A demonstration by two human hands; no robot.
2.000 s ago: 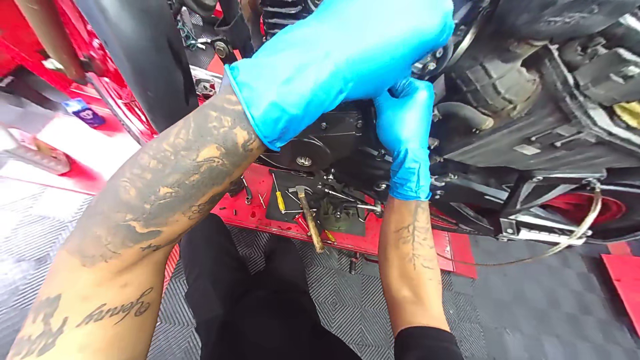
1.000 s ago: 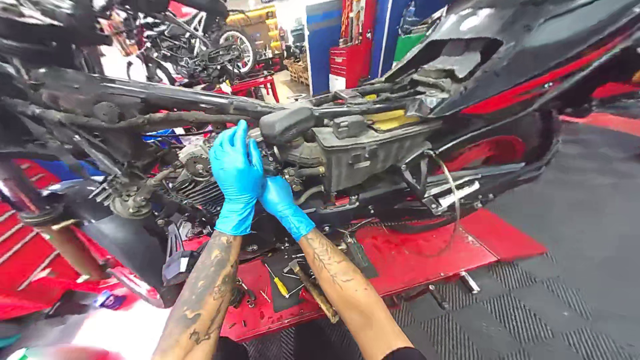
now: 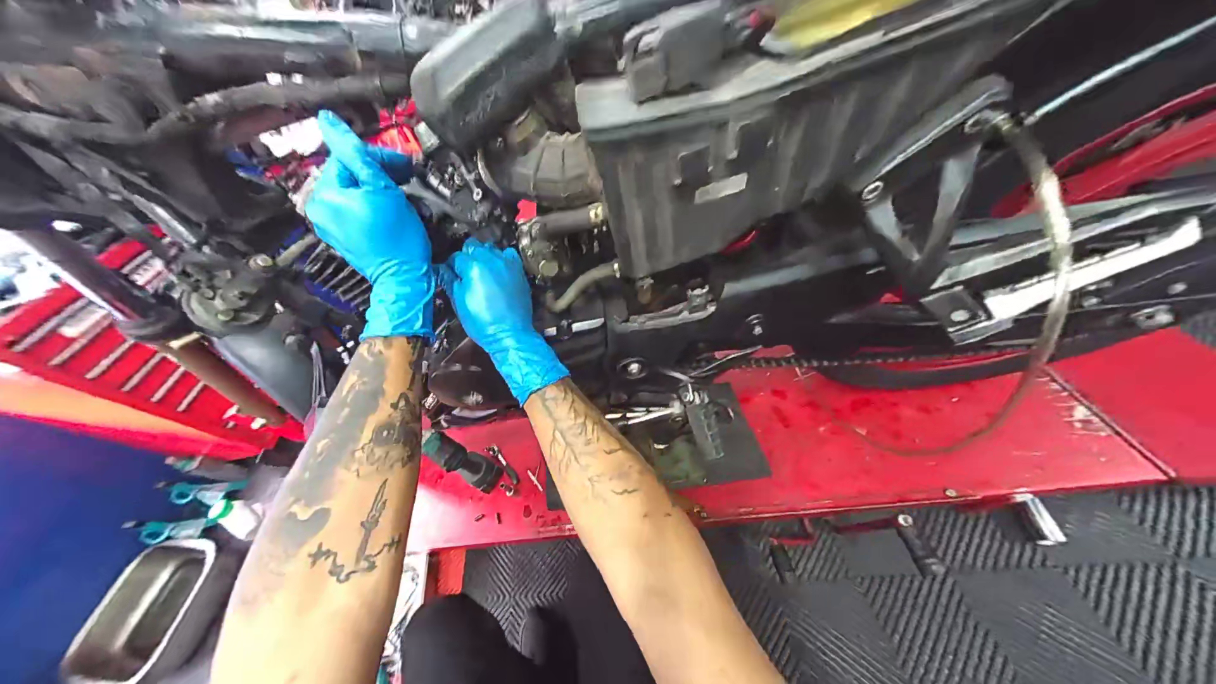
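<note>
Both my hands wear blue disposable gloves and reach into the engine area of a motorcycle. My left hand [image 3: 372, 223] is raised beside the finned engine cylinder [image 3: 337, 275], its index finger pointing up; its palm side is hidden. Just right of it and lower, my right hand [image 3: 491, 296] has its fingers curled in at the engine, below the carburetor or throttle body parts [image 3: 465, 195]; whether it grips something there is hidden. Right of my hands are a rubber intake boot [image 3: 551, 166] and the black airbox [image 3: 722, 161].
The motorcycle stands over a red lift platform [image 3: 855, 418]. Loose tools lie on a dark mat [image 3: 741, 456], with a dark cylindrical tool [image 3: 463, 463] nearby. A clear hose [image 3: 1053, 237] hangs at the right. At lower left is a metal tray [image 3: 142, 608]; a red slatted panel [image 3: 114, 351] stands behind.
My left arm, which reached across to the right above my right hand two seconds ago, is now at the left, both hands side by side. The view has shifted considerably.
</note>
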